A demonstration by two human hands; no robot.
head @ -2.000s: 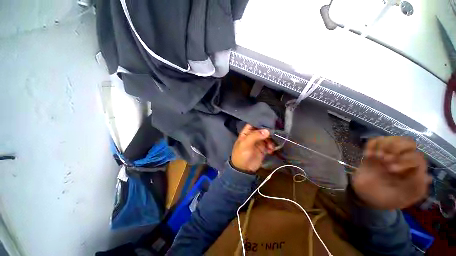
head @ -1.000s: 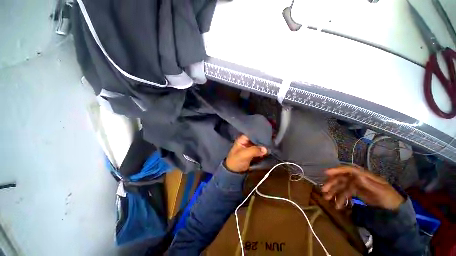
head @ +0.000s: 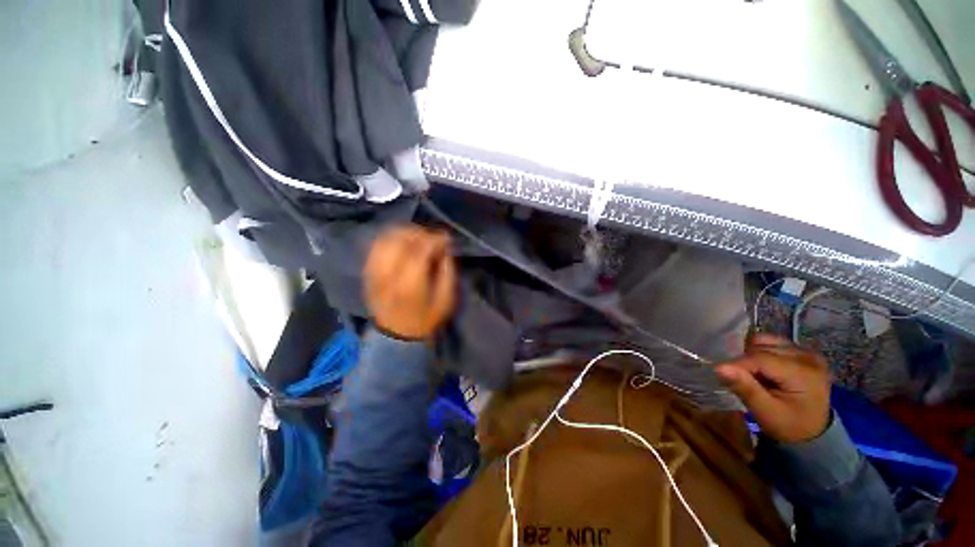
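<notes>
Dark grey garment cloth with white piping hangs over the table's left end and down toward my lap. A narrow grey edge runs tautly from it down to the right, with a thin pale wire or cord at its end. My right hand pinches that thin end between thumb and fingers. My left hand is blurred, at the grey cloth below the table edge, its fingers curled. Whether it grips the cloth cannot be told.
Red-handled shears lie on the white table at the right. A measuring tape strip runs along the table edge. A white strip hangs over it. A white earphone cord lies on the brown clothing. Blue crate parts show at the lower right.
My left hand has moved left and up along the grey cloth. My right hand, open before, has closed on the thin end. The narrow edge is now stretched taut between cloth and right hand.
</notes>
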